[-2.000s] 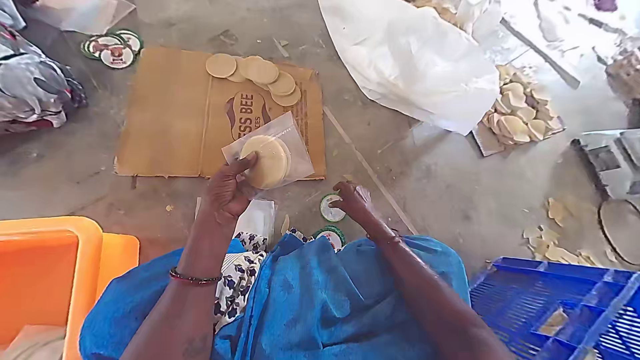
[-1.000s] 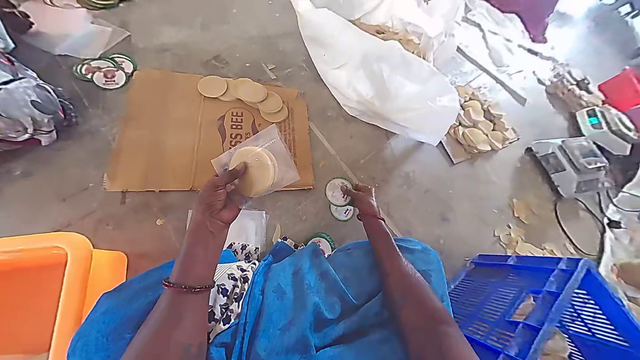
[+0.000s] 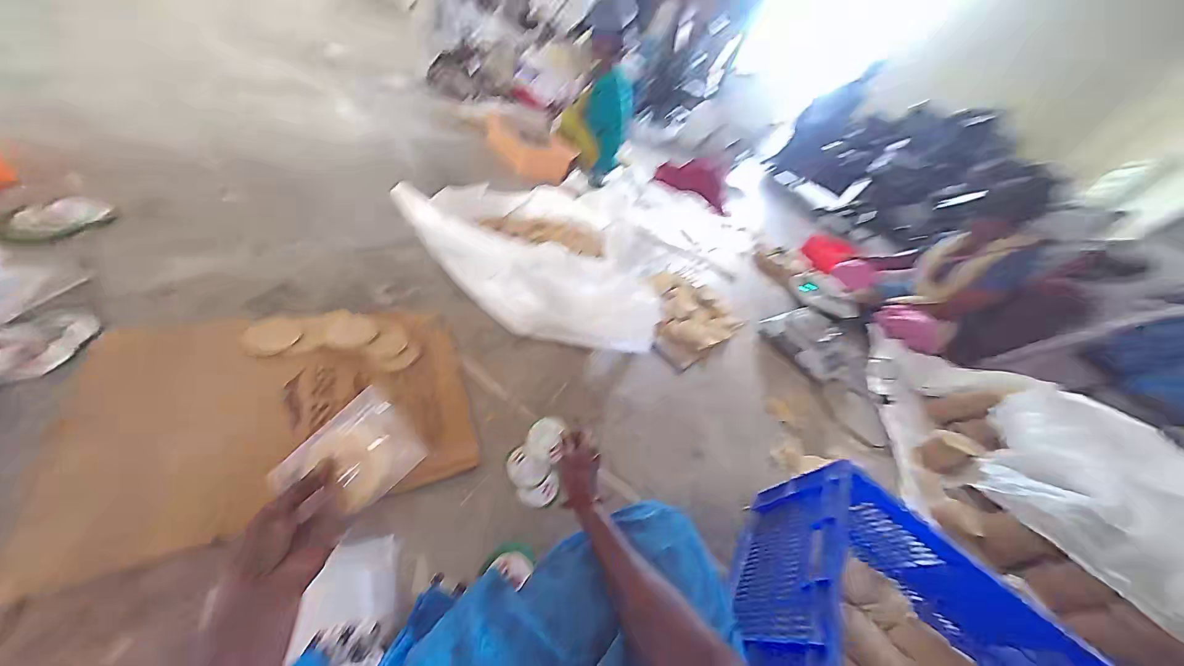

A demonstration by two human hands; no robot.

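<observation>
My left hand (image 3: 301, 518) grips a clear plastic bag (image 3: 393, 435) with round tan discs (image 3: 356, 467) in it, over the near part of a flat cardboard sheet (image 3: 185, 444). Several similar tan discs (image 3: 273, 336) lie overlapping near the cardboard's far edge. My right hand (image 3: 578, 467) is at the right side of a small group of round white labels (image 3: 529, 467) on the floor, its fingers touching or just above one; blur hides whether it holds it. Another round label with a green edge (image 3: 511, 564) lies by my blue garment. Clear bags (image 3: 347, 587) lie below my left hand.
A blue plastic crate (image 3: 800, 555) stands at my right, beside a white sack of tan pieces (image 3: 1064, 472). Ahead lie an open white sack (image 3: 546, 277) and a pile of tan pieces (image 3: 694, 319). A weighing scale (image 3: 823, 294) and a seated person (image 3: 990, 277) are at the right.
The view has tilted up and swung right. More round labels now lie spread beside my right hand than one second ago. My left hand still holds the bag with the discs.
</observation>
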